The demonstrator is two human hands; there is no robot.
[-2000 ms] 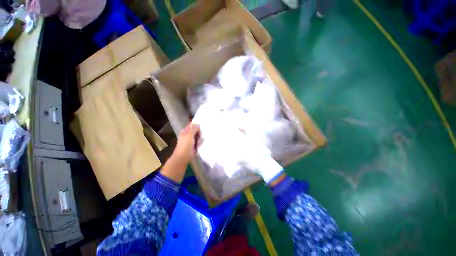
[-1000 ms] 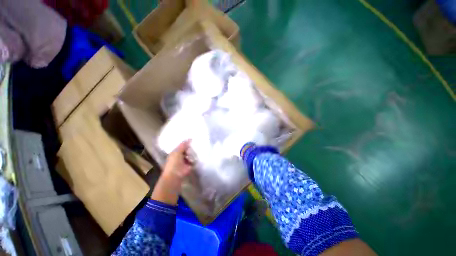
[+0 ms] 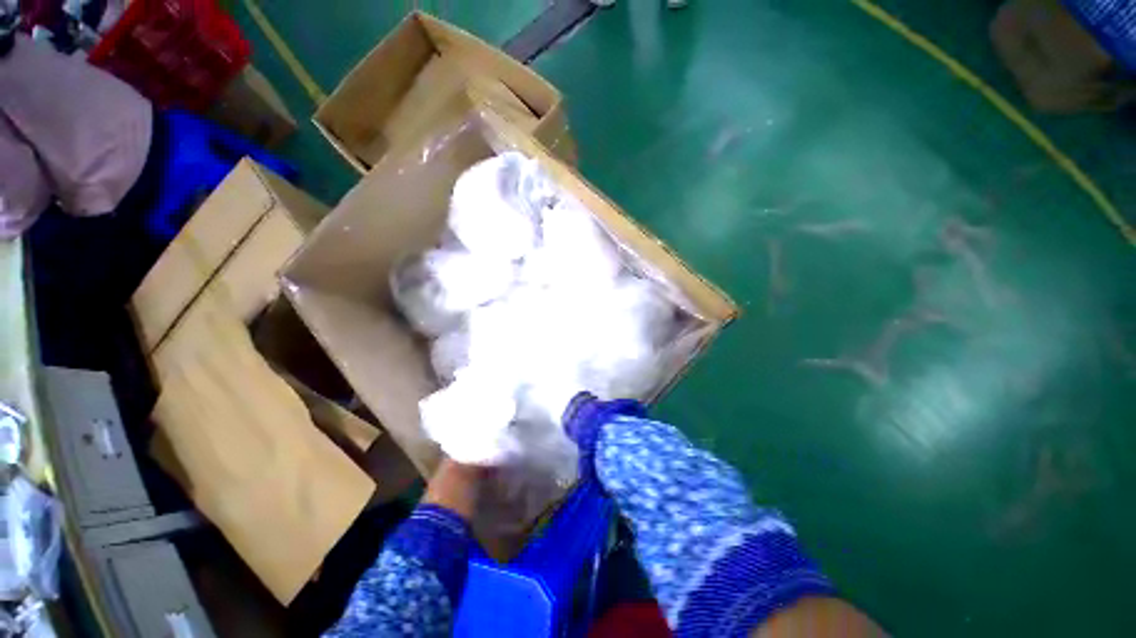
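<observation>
A large open carton (image 3: 355, 262) stands tilted in the middle of the view. It holds a heap of overexposed white parts and clear plastic wrap (image 3: 548, 299). My left hand (image 3: 459, 484) is bare and reaches in at the carton's near left side. Its fingers are hidden under the white heap. My right forearm, in a blue patterned sleeve cover, reaches into the near right side. My right hand cannot be made out against the glaring white.
A second open carton (image 3: 536, 94) is behind. A closed carton (image 3: 206, 268) and brown cardboard sheet (image 3: 255, 455) lie left. A blue stool (image 3: 511, 598) is below. Grey drawers (image 3: 100, 436), a red crate (image 3: 175, 50) and a person's pinkish clothing (image 3: 75, 125) are at left.
The view has shifted. My left hand has moved down and under the white heap, so its fingers no longer show. My right forearm has moved lower and nearer the carton's near corner.
</observation>
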